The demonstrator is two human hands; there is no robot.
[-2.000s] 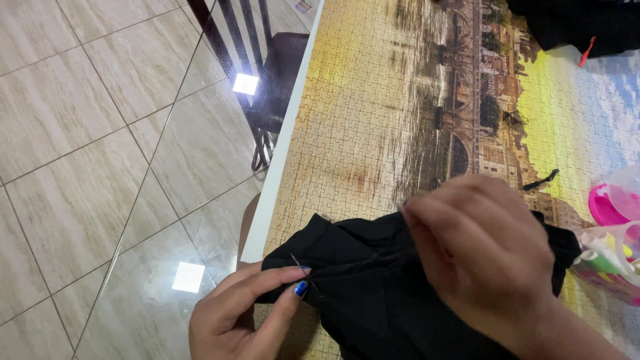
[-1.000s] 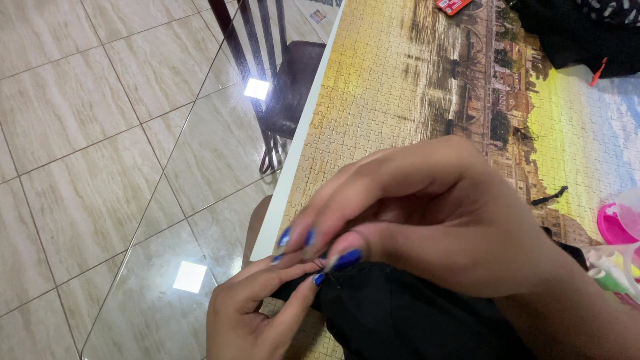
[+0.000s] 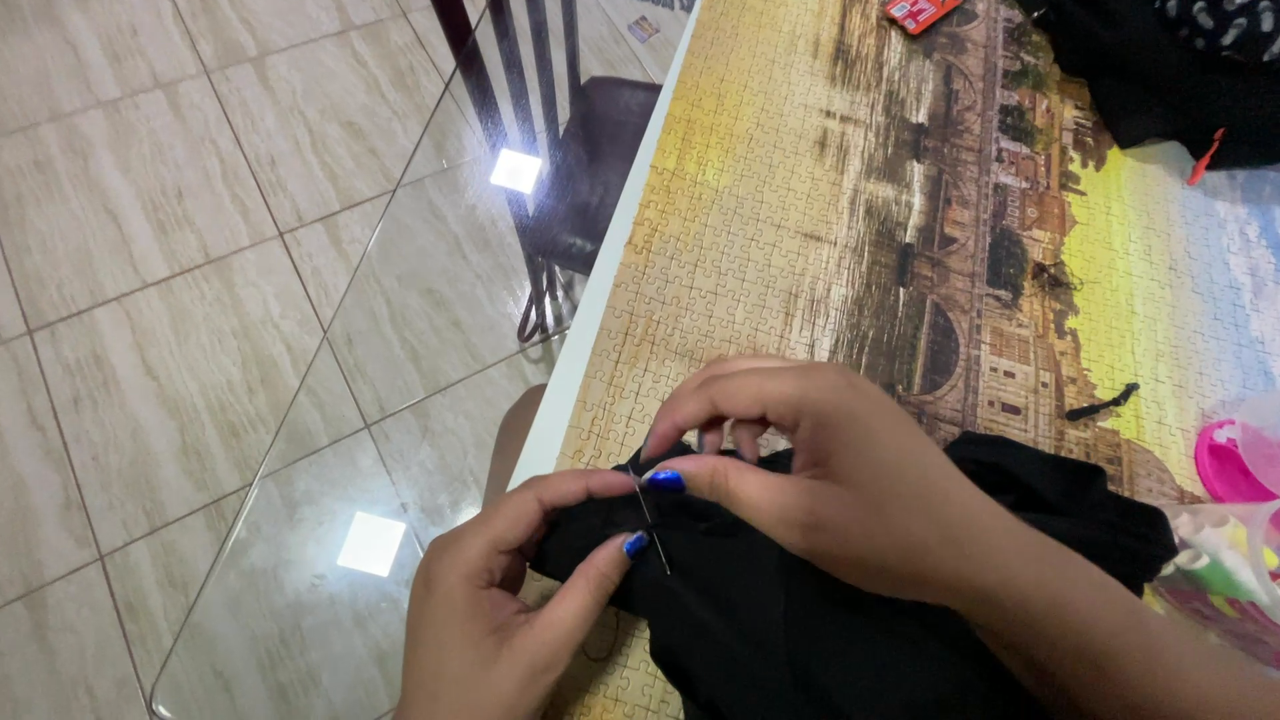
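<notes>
Black fabric [image 3: 800, 630] lies bunched over the near edge of a jigsaw puzzle. A sewing needle [image 3: 655, 528] crosses the cloth at a slant, its lower tip exposed. My left hand [image 3: 510, 580] pinches the fabric between thumb and forefinger, both close beside the needle. Over the cloth from the right comes my right hand [image 3: 800, 460], thumb and forefinger at the needle's upper end; whether they grip the needle or only the cloth is hard to tell. Thread is too fine to make out clearly.
The jigsaw puzzle [image 3: 730, 230] covers the tabletop. A clear tub of thread spools [image 3: 1220, 560] and a pink lid [image 3: 1225, 460] sit at right. Dark cloth [image 3: 1140, 80], a red card [image 3: 920, 10] and a black scrap [image 3: 1103, 402] lie farther off. Beyond the glass edge stands a chair [image 3: 600, 160].
My right hand, raised away from the cloth two seconds ago, has come to the needle beside my left fingers. My left hand keeps its pinch on the fabric.
</notes>
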